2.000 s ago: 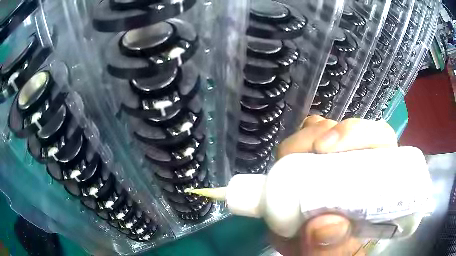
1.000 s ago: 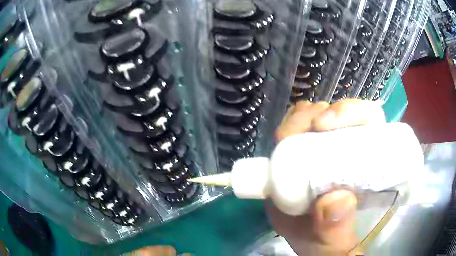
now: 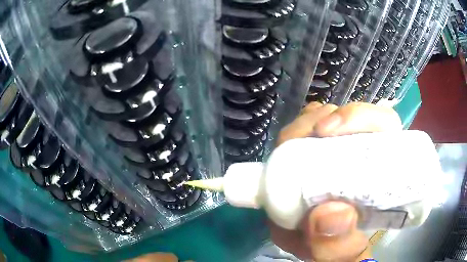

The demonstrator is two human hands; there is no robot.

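My right hand [image 3: 333, 225] is bare and holds a white glue bottle [image 3: 353, 176] on its side. The bottle's pale-yellow nozzle [image 3: 205, 184] points left, its tip at a part near the lower end of the second row of black round components [image 3: 148, 100]. Parts above the tip and in the leftmost row [image 3: 77, 193] carry white T-shaped marks. The row to the right [image 3: 248, 66] shows small shiny spots and no white marks that I can see. The rows sit in a clear plastic tray [image 3: 197, 87]. Part of my left hand [image 3: 153, 257] shows at the bottom edge, mostly cut off.
A green mat [image 3: 220, 235] lies under the tray. A dark red surface [image 3: 441, 102] is at the right, with green-edged items [image 3: 449, 38] above it. A dark object [image 3: 23, 240] lies at the lower left. More component rows curve away at the upper right.
Over two seconds the nozzle tip has moved slightly up and left, and the tray has shifted in view. White marks now show closer to the row's lower end. Fingertips have appeared at the bottom edge.
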